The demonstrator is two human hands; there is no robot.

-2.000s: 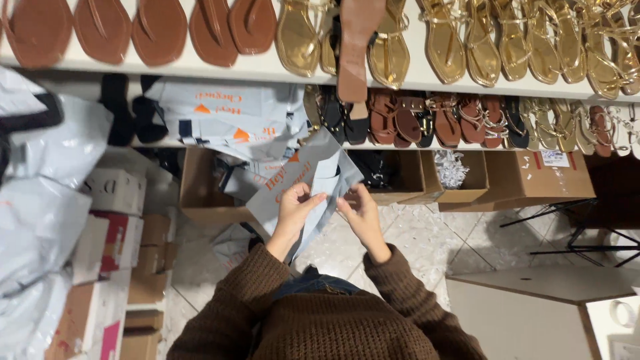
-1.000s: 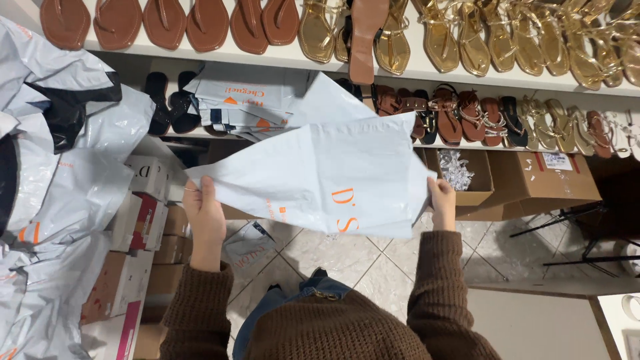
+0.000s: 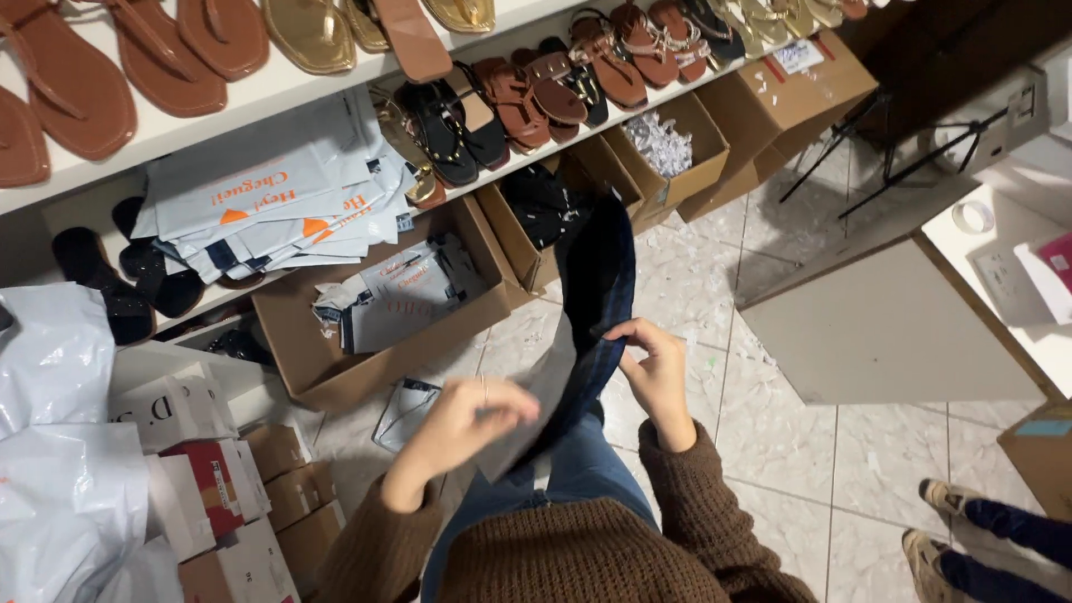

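A plastic mailing bag (image 3: 536, 402), light grey outside and black inside, hangs before my waist with its dark mouth spread. My right hand (image 3: 657, 364) pinches the blue-black rim of the bag between thumb and fingers. My left hand (image 3: 465, 423), with a ring on one finger, is beside the grey side of the bag, its fingers blurred; whether it touches the plastic is unclear. Up on the lower shelf lies a stack of printed mailing bags (image 3: 251, 188). More bags (image 3: 402, 293) are inside an open cardboard box (image 3: 394, 356) beneath that shelf.
Sandals (image 3: 75, 75) line the upper shelf, and others (image 3: 519, 105) the lower one. White shredded filler (image 3: 662, 142) fills a box at the back. Filled bags (image 3: 59, 469) and stacked shoeboxes (image 3: 201, 494) stand at left. At right are a pale cabinet (image 3: 879, 327) and a person's shoes (image 3: 930, 561).
The bag was gathered, then stretched flat between both hands; now its mouth is spread and it hangs down. My left hand has left its corner. The view has turned and shifted.
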